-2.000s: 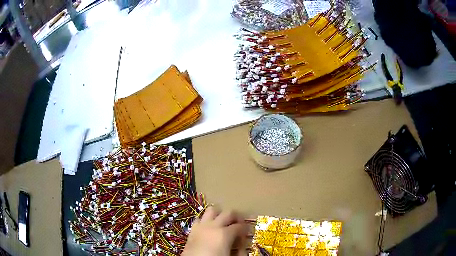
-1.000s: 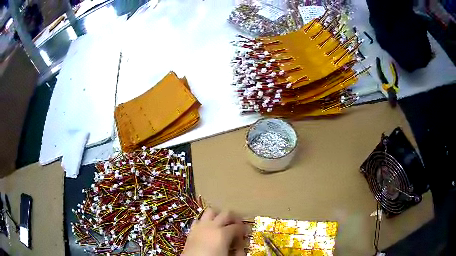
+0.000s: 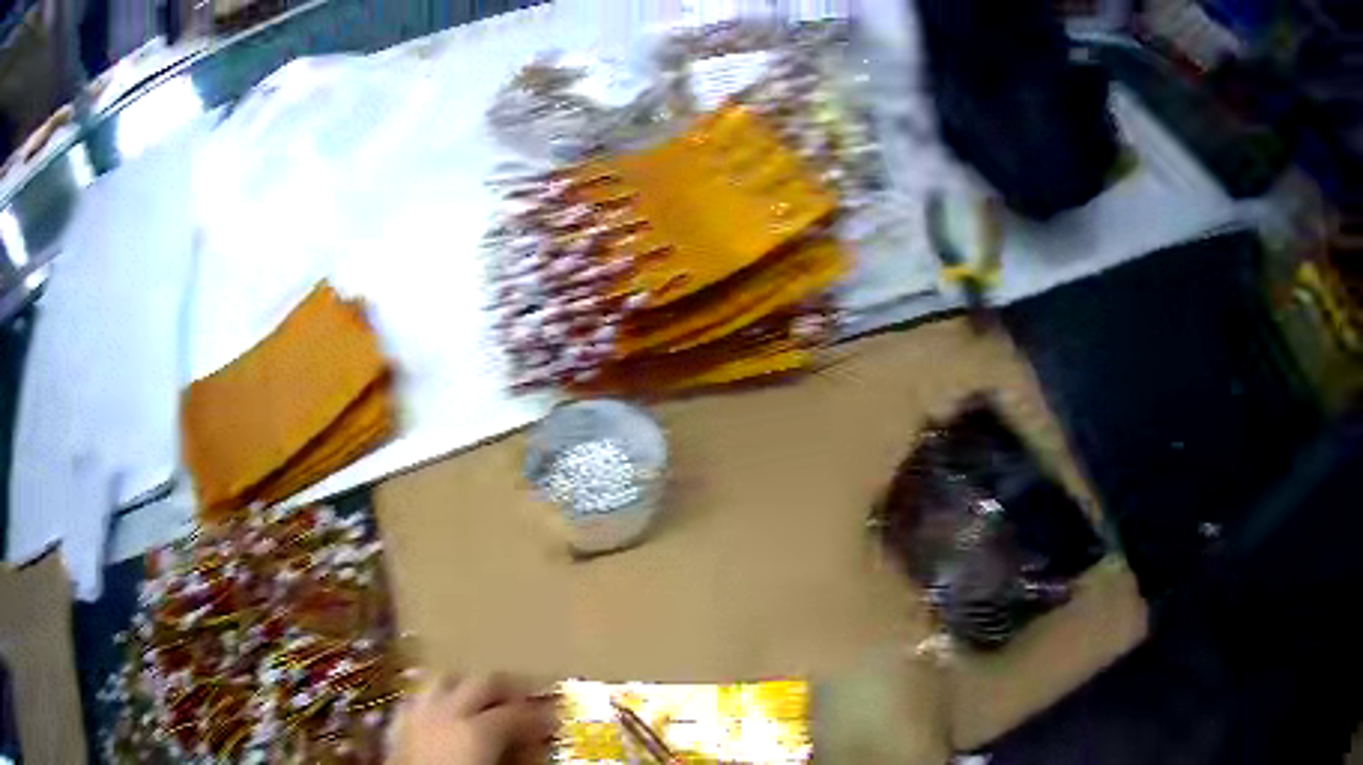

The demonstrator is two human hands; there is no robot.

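An amber flexible circuit panel [image 3: 748, 720] lies at the bottom edge, shiny with glare and cut off by the edge. My left hand [image 3: 456, 723] is at its left side, blurred and partly cut off; its fingertips are at the panel's edge, and what they hold is hidden. A slim dark metal tip [image 3: 646, 732] lies over the panel. My right hand is not in view. The pile of wire leads [image 3: 269, 635] with white plugs is left of my left hand.
A pale tub of silvery grains [image 3: 598, 475] stands on the cardboard [image 3: 762, 568]. The fan [image 3: 987, 531] is at right. Behind are a bare panel stack [image 3: 284, 396], a finished wired panel stack [image 3: 718, 202], pliers [image 3: 969, 269], bagged leads [image 3: 561, 105] and a black bag [image 3: 1017, 105].
The whole view has swung right and tilted, with blur, so the bench things appear further left and the panel lower. My left hand stays beside the panel. The phone has left the view.
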